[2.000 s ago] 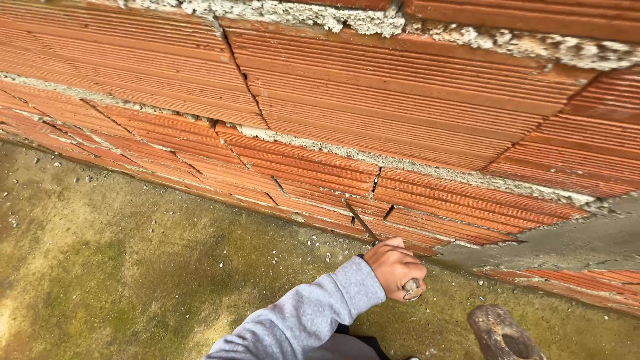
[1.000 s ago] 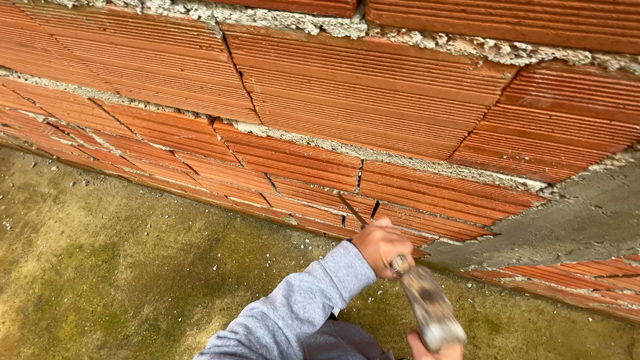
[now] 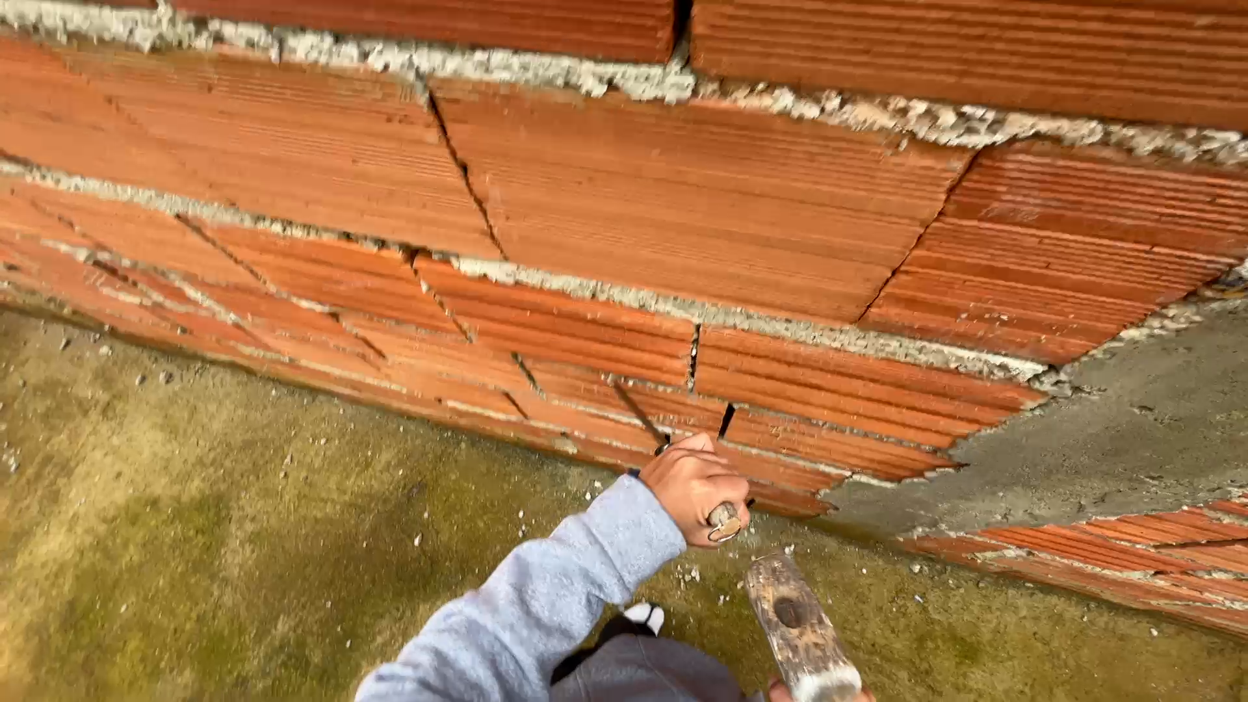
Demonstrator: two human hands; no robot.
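Observation:
My left hand (image 3: pixel 694 487), in a grey sleeve, is closed around the handle of a chisel (image 3: pixel 639 409). The chisel's thin metal shaft reaches up and left to a lower mortar joint of the hollow clay brick wall (image 3: pixel 682 205). The worn butt of its handle shows below my fist. At the bottom, my right hand (image 3: pixel 780 690) shows only as a few fingertips behind a worn wooden mallet (image 3: pixel 804 624). The mallet's head is just below and right of the chisel handle, apart from it. Its handle is hidden.
Rough mortar ridges (image 3: pixel 604 292) run between the brick courses. A grey cement-covered column (image 3: pixel 1102 439) stands at the right, with more brickwork beyond it. Small mortar crumbs lie on the mossy concrete floor (image 3: pixel 292 507). A foot (image 3: pixel 643 616) shows below my sleeve.
A second ago the mallet was up against the chisel handle's butt; now it is lower and away from it. My left hand keeps hold of the chisel at the lower joints.

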